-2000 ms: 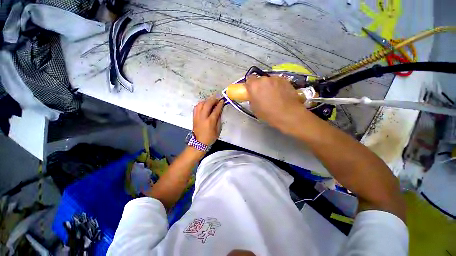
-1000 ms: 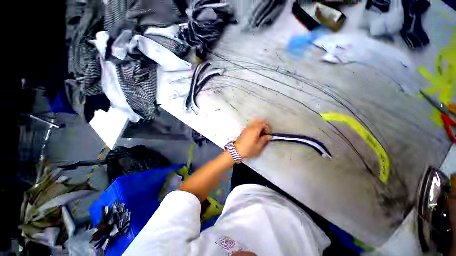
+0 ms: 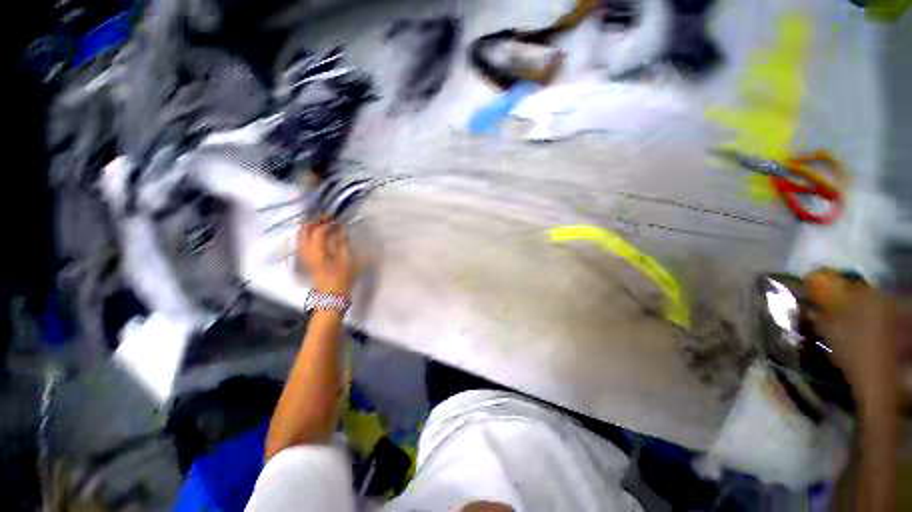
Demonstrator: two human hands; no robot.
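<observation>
The picture is blurred by motion. My left hand (image 3: 327, 258) is at the table's left edge, just below the small stack of navy-and-white curved pieces (image 3: 347, 196); whether it holds a piece is too blurred to tell. My right hand (image 3: 838, 300) is at the far right, closed around the steam iron (image 3: 782, 308), whose shiny plate shows beside the fingers; the hand partly hides the handle. The yellow curved template (image 3: 630, 257) lies alone on the pressing table (image 3: 480, 290), between my hands.
Red-orange scissors (image 3: 808, 190) lie at the right beside yellow scraps (image 3: 775, 110). White cut pieces (image 3: 600, 105), a pale blue scrap (image 3: 497, 108) and a dark-brown strap (image 3: 515, 58) are on the far side. Patterned fabric hangs at left. A blue bin (image 3: 228, 470) stands below.
My left hand has moved left to the stack, and the striped strip is gone from the table's middle. My right hand has come into view at the iron. The view has shifted.
</observation>
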